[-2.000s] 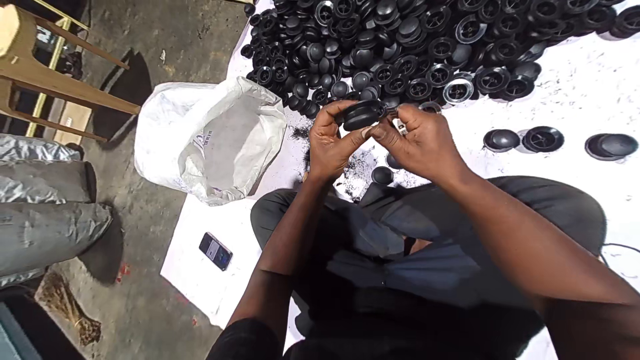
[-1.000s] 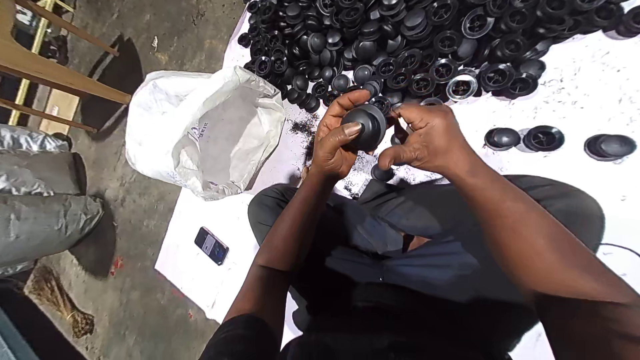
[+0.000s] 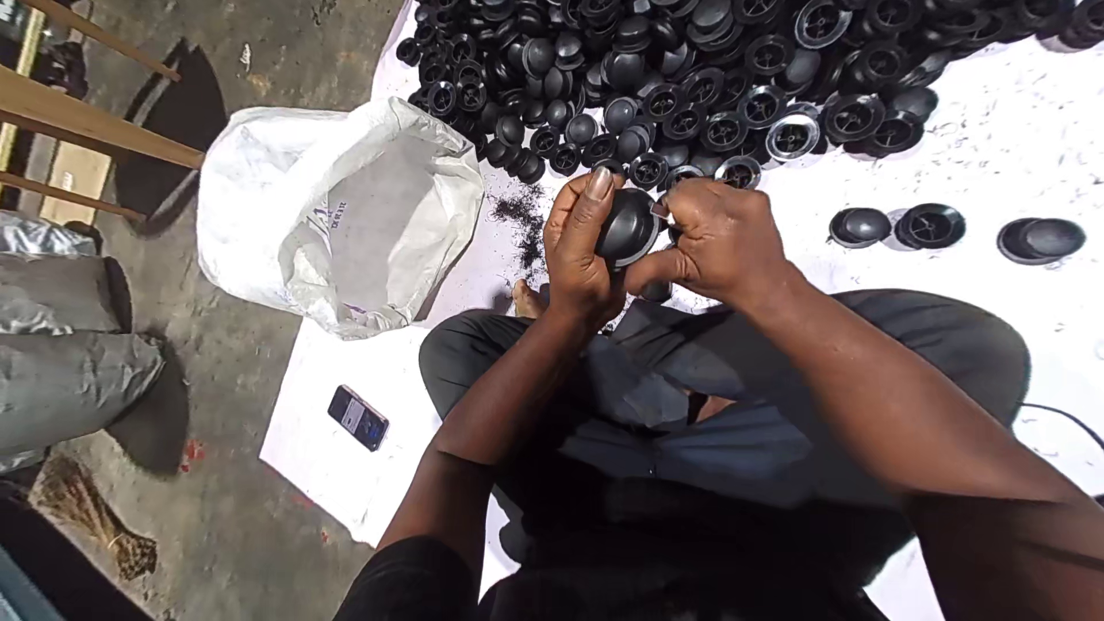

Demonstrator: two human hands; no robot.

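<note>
My left hand (image 3: 582,246) grips a round black plastic part (image 3: 628,228), its domed side facing up. At the right rim of that part, my right hand (image 3: 711,237) pinches a small blade-like tool (image 3: 661,210), mostly hidden by the fingers. Just beyond both hands lies a large heap of similar black round parts (image 3: 724,131), some domed side up, others showing spoked undersides. Black shavings (image 3: 520,226) are scattered on the white sheet (image 3: 975,155) left of my left hand. Another dark part (image 3: 655,291) sits partly hidden below the hands.
An open white woven sack (image 3: 259,207) stands at left. Several black parts (image 3: 930,226) lie apart on the right. A phone (image 3: 358,417) rests on the sheet near my left forearm. Farther left are wooden legs (image 3: 103,121), grey sacks (image 3: 69,379) and a straw broom (image 3: 95,517).
The black part in my left hand has turned from nearly edge-on to domed side up. My right hand has shifted around its right rim, still holding the small tool.
</note>
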